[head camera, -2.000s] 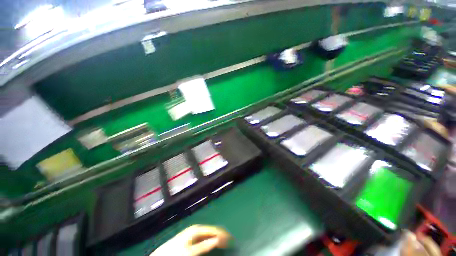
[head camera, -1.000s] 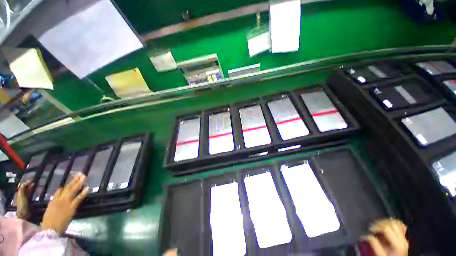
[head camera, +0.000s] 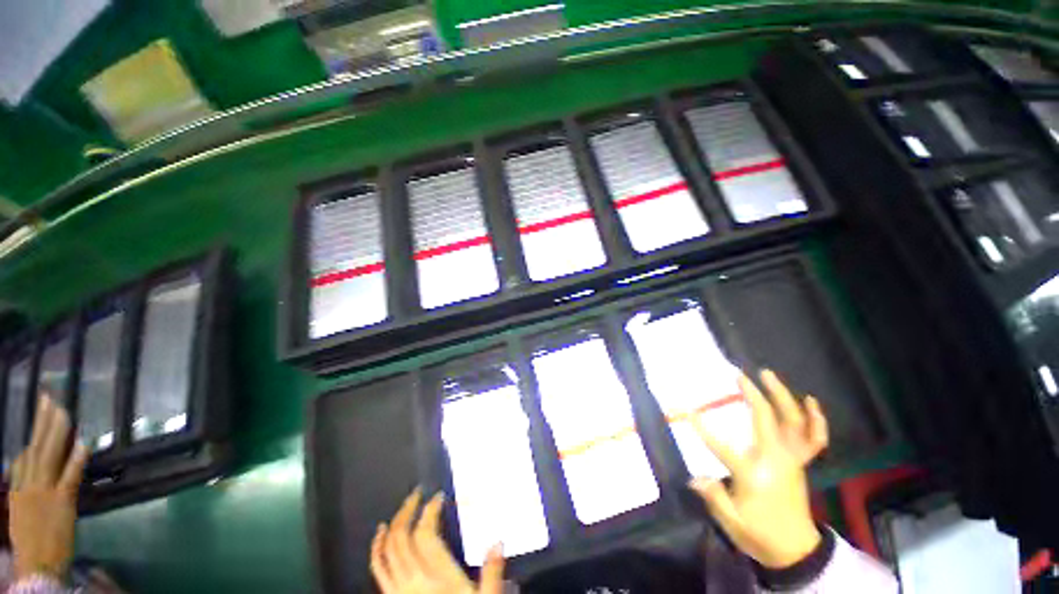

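Observation:
A black phone tray (head camera: 360, 464) lies in front of me with three smartphones in its middle slots; both end slots are empty. The left smartphone (head camera: 496, 470) is all white. The middle smartphone (head camera: 592, 476) shows a thin orange-yellow band on white. The right smartphone (head camera: 685, 348) shows an orange band. My left hand (head camera: 436, 555), cut off by the bottom edge, has its fingers apart at the left phone's lower end, thumb over its bottom edge. My right hand (head camera: 766, 470), with a dark wrist strap, spreads its fingers over the right phone's lower right part and holds nothing.
Behind stands another tray (head camera: 557, 284) with five phones showing red bands. Another person's hand (head camera: 47, 493) is at a tray (head camera: 215, 348) on the left. Black trays (head camera: 883, 267) run along the right. A red tray (head camera: 859, 499) with white paper lies at the lower right.
The view has shifted down and closer to the trays. My right hand has moved from the tray's right corner onto the right phone. Bands now show on the middle and right phones. More of my left hand shows.

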